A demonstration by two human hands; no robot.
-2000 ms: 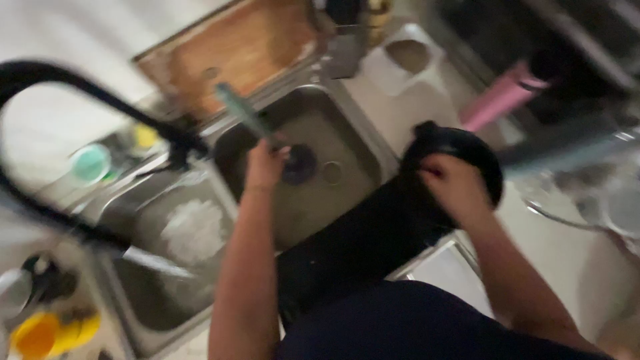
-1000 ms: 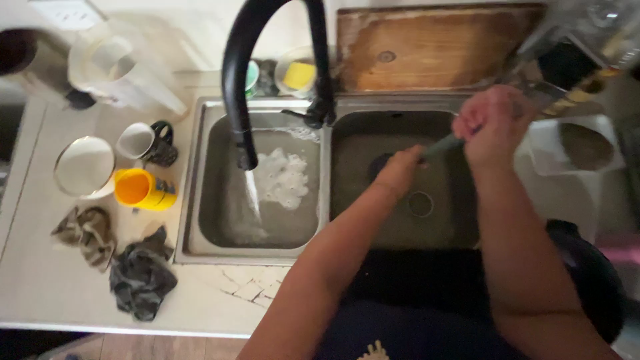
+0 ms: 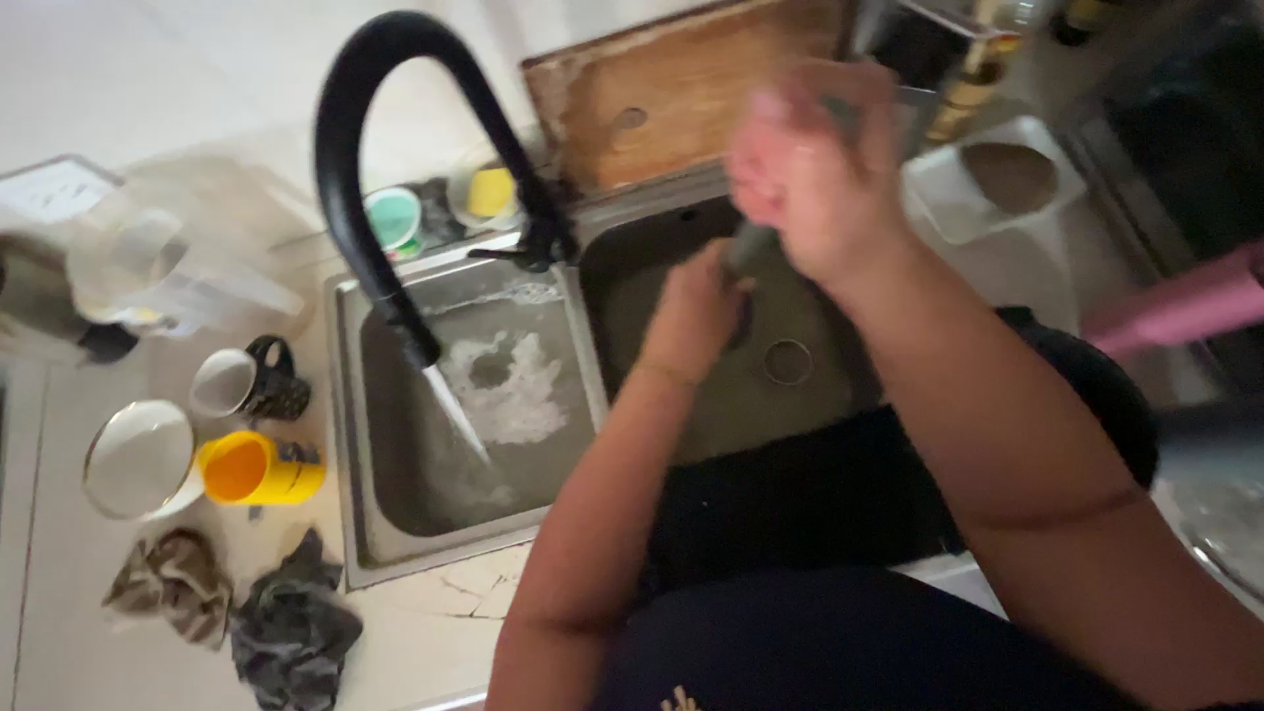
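Note:
Both hands are closed around one gray-green handle (image 3: 752, 245) that slants over the right sink basin (image 3: 652, 375). My right hand (image 3: 825, 163), blurred, grips its upper end; my left hand (image 3: 699, 306) holds it lower, above the basin. A dark round head shows partly behind my left hand at the handle's lower end; its exact form is unclear. A round drain (image 3: 788, 362) shows on the basin floor, right of my left hand. In the left basin (image 3: 375, 434), water runs from the black faucet (image 3: 395, 35) over white foam (image 3: 509, 395).
Left of the sink are a yellow cup (image 3: 286, 469), a white bowl (image 3: 138, 459), mugs (image 3: 225, 382) and crumpled cloths (image 3: 296, 627). Behind stand a wooden board (image 3: 681, 99) and a yellow sponge (image 3: 489, 191). On the right are a white container (image 3: 948, 197), a pink bottle (image 3: 1175, 301) and a black pan (image 3: 1096, 385).
Two seconds ago my right hand was at the black pan on the right; it now grips the handle above my left hand. My left hand holds the handle throughout. The view has shifted.

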